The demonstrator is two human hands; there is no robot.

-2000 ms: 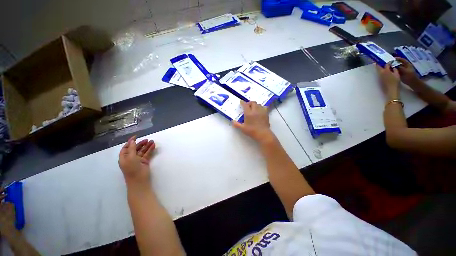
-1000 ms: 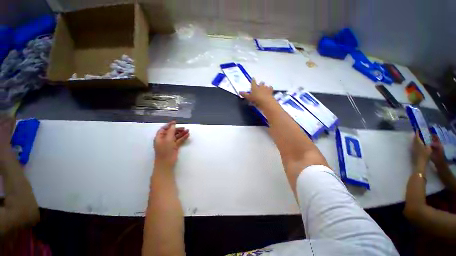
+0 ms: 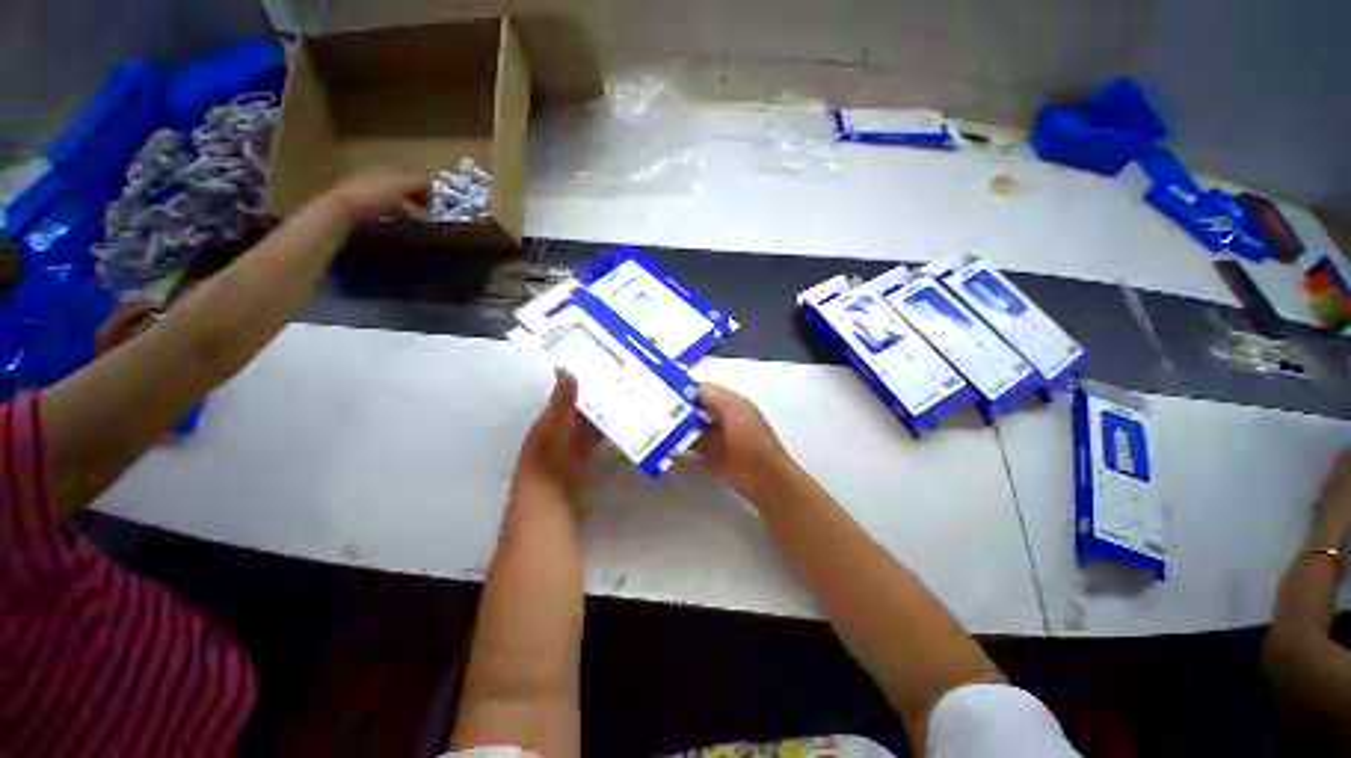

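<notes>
A white and blue flat unfilled box (image 3: 615, 388) is held in front of me, tilted, over the table's near half. My left hand (image 3: 554, 441) is at its lower left side and my right hand (image 3: 729, 440) grips its lower right end. More flat boxes (image 3: 648, 308) of the same print lie fanned behind it, partly hidden by it; I cannot tell whether they touch it. Several fingers are hidden under the box. Three retail boxes (image 3: 945, 329) lie overlapping in a row to the right, partly on the dark strip.
One retail box (image 3: 1123, 477) lies apart at right. A neighbour's arm (image 3: 208, 336) reaches from the left into the brown carton (image 3: 507, 133) with white plugs (image 3: 461, 193). Grey cables (image 3: 185, 193) and blue trays are at far left. Another person's arm (image 3: 1310, 592) is at the right edge.
My right hand has come back from the flat box pile towards my left hand, and a flat box is now between them. The neighbour's arm has reached into the carton. The view has shifted left.
</notes>
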